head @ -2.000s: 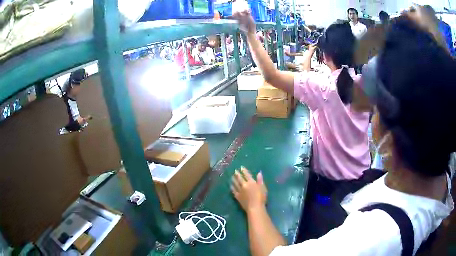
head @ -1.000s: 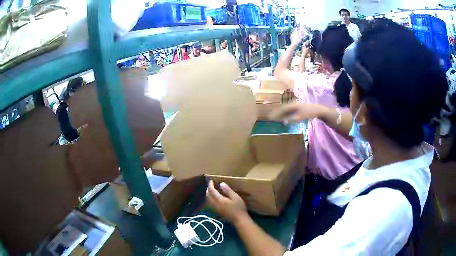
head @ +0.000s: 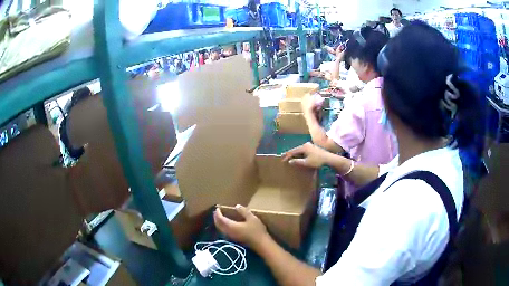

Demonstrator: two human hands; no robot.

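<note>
Neither of my hands is in view. At the lower left, a brown carton (head: 124, 276) stands open, cut off by the frame edge, with pale flat items inside and a tall brown flap (head: 36, 190) up. A second open carton (head: 137, 224) stands partly behind the green post. A white power adapter with coiled cable (head: 205, 261) lies on the green bench right of the post base. An empty open carton (head: 282, 198) with a tall raised lid (head: 220, 128) stands beyond it, between a neighbouring worker's two hands.
A green post (head: 131, 134) and overhead rail (head: 184, 44) cross the left side, with blue bins (head: 192, 15) above. The neighbouring worker in white (head: 407, 206) fills the right. A person in pink (head: 363, 117) and stacked cartons (head: 293, 122) are farther along.
An open empty carton has come onto the bench where the neighbour's hand lay. Since one second ago it has shifted slightly left, and the neighbour's far hand has come down to its far rim.
</note>
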